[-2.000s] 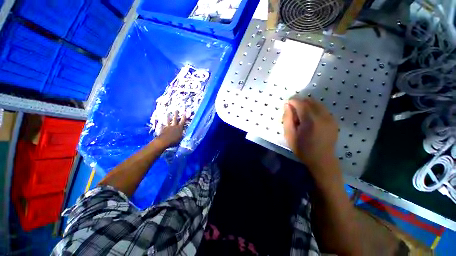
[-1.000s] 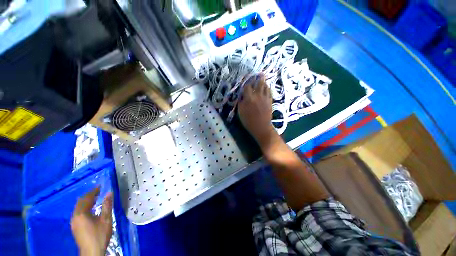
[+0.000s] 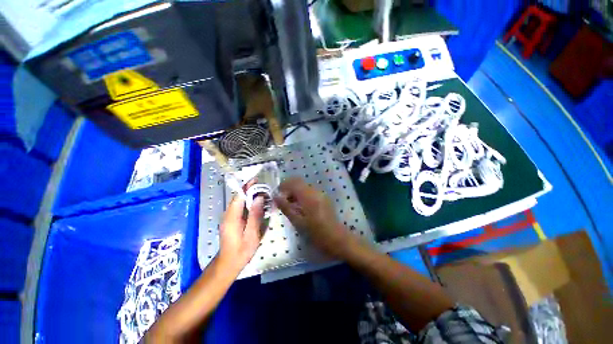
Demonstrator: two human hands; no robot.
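Note:
A coiled white USB cable is held over the perforated work plate, in front of the fixture. My left hand holds the coil between thumb and fingers. My right hand is at the coil's right side with bent fingers; its fingertips are blurred and I cannot tell if they grip a part of the cable. The white marking fixture lies on the plate, partly hidden behind the hands and coil.
The marking machine head hangs above the plate's left. A cable pile lies on the green mat, before the control box. The lined blue bin and small blue bin stand left, an open cardboard box lower right.
My right hand has left the cable pile and come over the plate. My left hand has moved from the lined bin to the plate and now holds a coil. The view has shifted.

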